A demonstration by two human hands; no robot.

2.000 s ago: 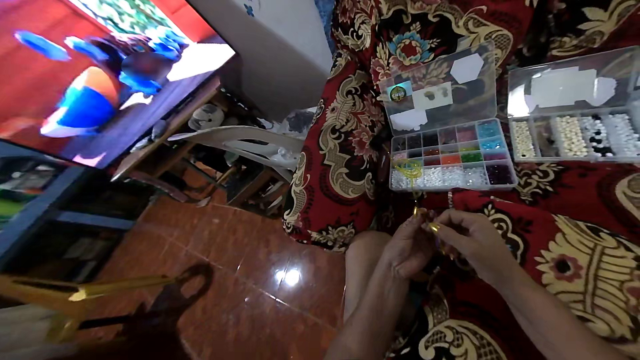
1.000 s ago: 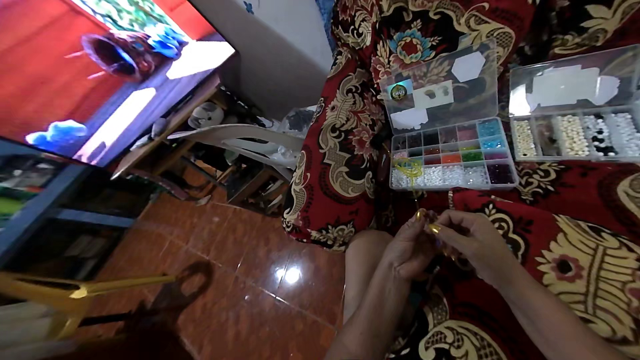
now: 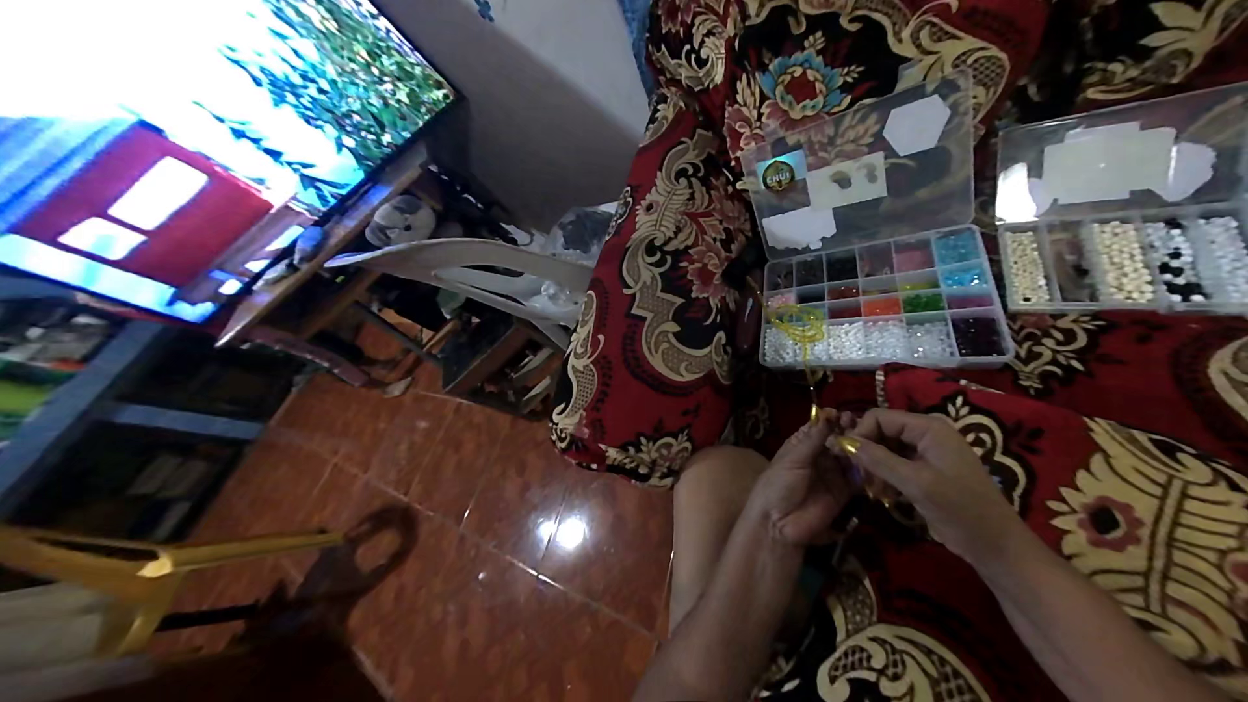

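Note:
My left hand [image 3: 804, 487] and my right hand [image 3: 921, 468] meet just in front of the bead box, fingertips close together. Both pinch a small piece of work too small and shaded to make out; the nails look gold. A yellow cord [image 3: 801, 330] lies in a loose coil over the front left compartments of the clear plastic bead box [image 3: 882, 365], and a strand runs down toward my left fingers. That box stands open, with white, clear, red, green, blue and dark beads in its compartments.
A second open bead box [image 3: 1121, 308] with cream, white and black beads lies to the right on the patterned sofa cover [image 3: 1121, 526]. At left are a lit television [image 3: 244, 146], a white plastic chair [image 3: 478, 255] and yellow furniture [image 3: 156, 565] on the tiled floor.
The television picture has changed. Both hands keep nearly the same place and pose, and the bead boxes have not moved.

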